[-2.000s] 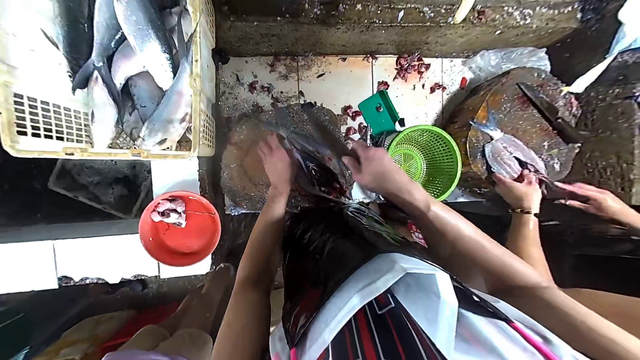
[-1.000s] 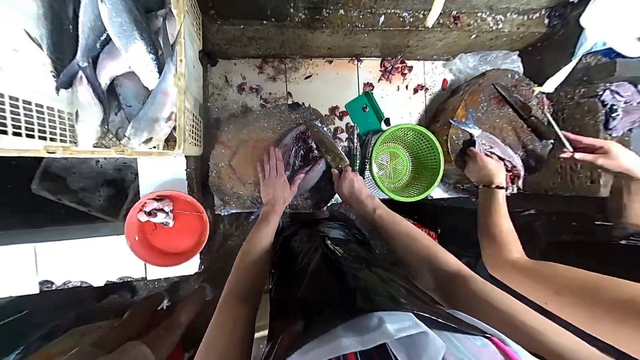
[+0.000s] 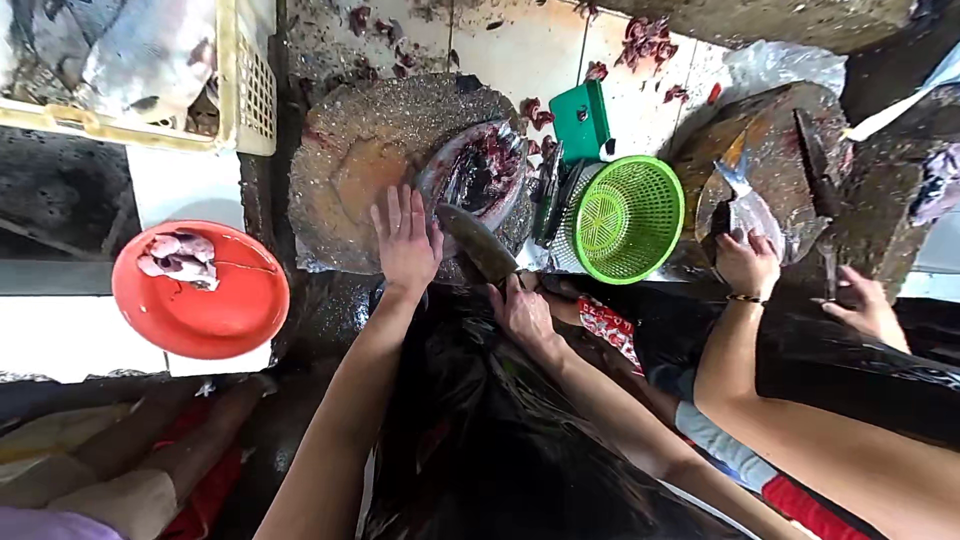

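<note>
An opened fish (image 3: 484, 172), its red and dark inside showing, lies on the right half of a round wooden chopping block (image 3: 337, 135). My left hand (image 3: 409, 240) rests flat with fingers spread at the block's front, beside the near-left edge of the fish, holding nothing. In my right hand (image 3: 525, 311) is the handle of a broad-bladed knife (image 3: 478, 241); its blade points up and left, over the block's front edge near the fish. The blade's tip is close to my left thumb.
Left are a red bowl (image 3: 225, 319) with fish pieces and a crate (image 3: 255, 97) of fish. Right of the block stand a green basket (image 3: 630, 217), knives (image 3: 551, 195) and a green container (image 3: 581, 120). Farther right, a co-worker's hands (image 3: 750, 266) work at another block (image 3: 795, 165) with a fish.
My left hand and the knife have moved off the fish toward the block's front edge. The fish's inside, partly covered by the blade before, now shows. The view has shifted closer.
</note>
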